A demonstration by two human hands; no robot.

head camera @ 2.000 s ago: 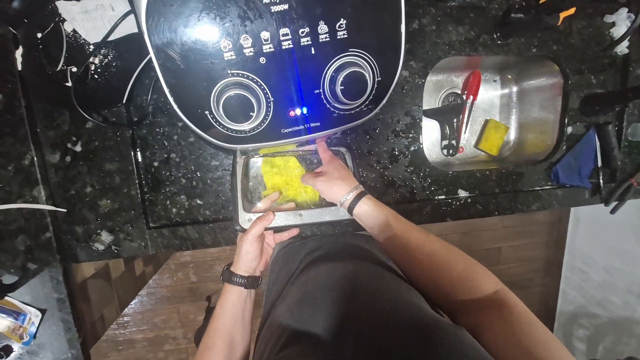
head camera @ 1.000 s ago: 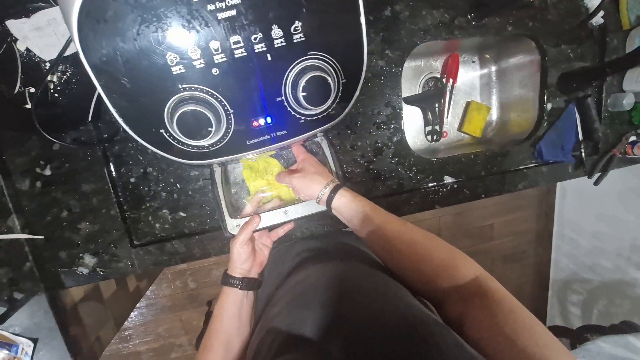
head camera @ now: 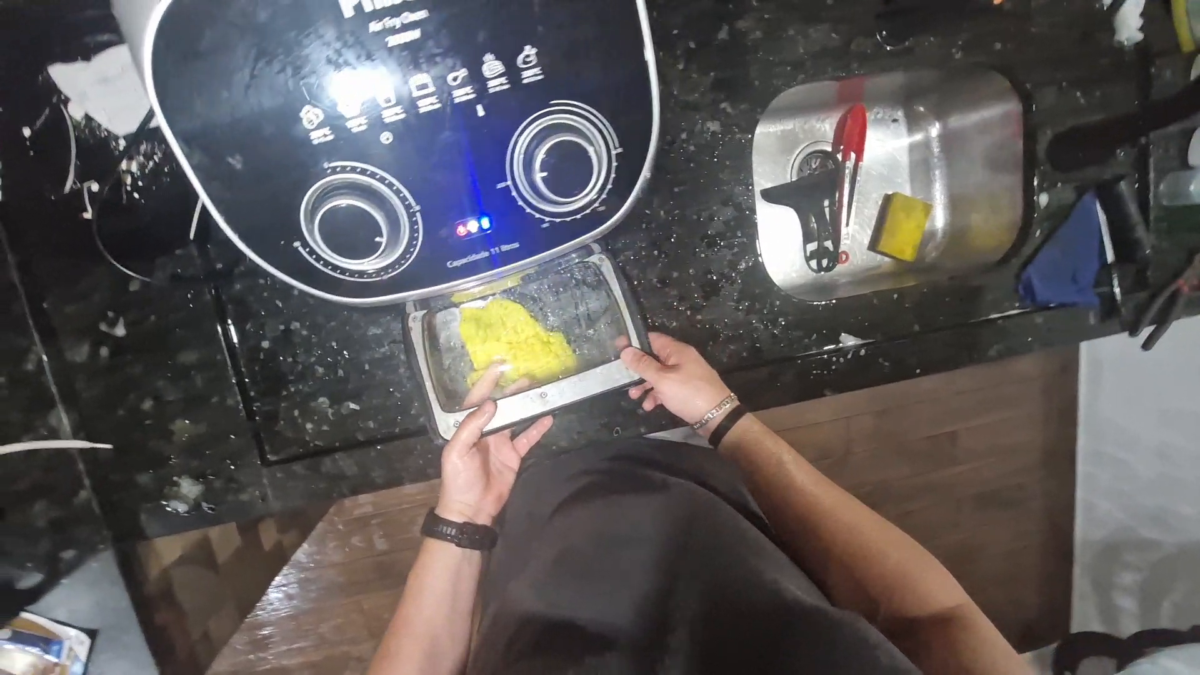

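A black air fryer oven [head camera: 441, 150] stands on the counter with its lights lit. Below its front is a framed glass oven door [head camera: 591, 314], lowered, with a crumpled yellow cloth [head camera: 514, 339] on or behind the glass; which side is unclear. My left hand [head camera: 483, 464] grips the near left edge of the frame, thumb on top, and some fingers show through the glass. At the near right corner my right hand [head camera: 680, 377] holds the frame between thumb and fingers. The cloth is apart from my right hand.
To the right a steel sink [head camera: 975, 178] holds red-handled tongs [head camera: 849, 141], a black utensil [head camera: 814, 202] and a yellow sponge [head camera: 902, 227]. A blue cloth [head camera: 1064, 258] lies at the counter edge. White paper [head camera: 103, 89] and a cable are at the upper left.
My right hand has left the yellow cloth and moved right to the door's corner. The cloth lies more spread out. My left hand stays at the near edge. The view has shifted somewhat.
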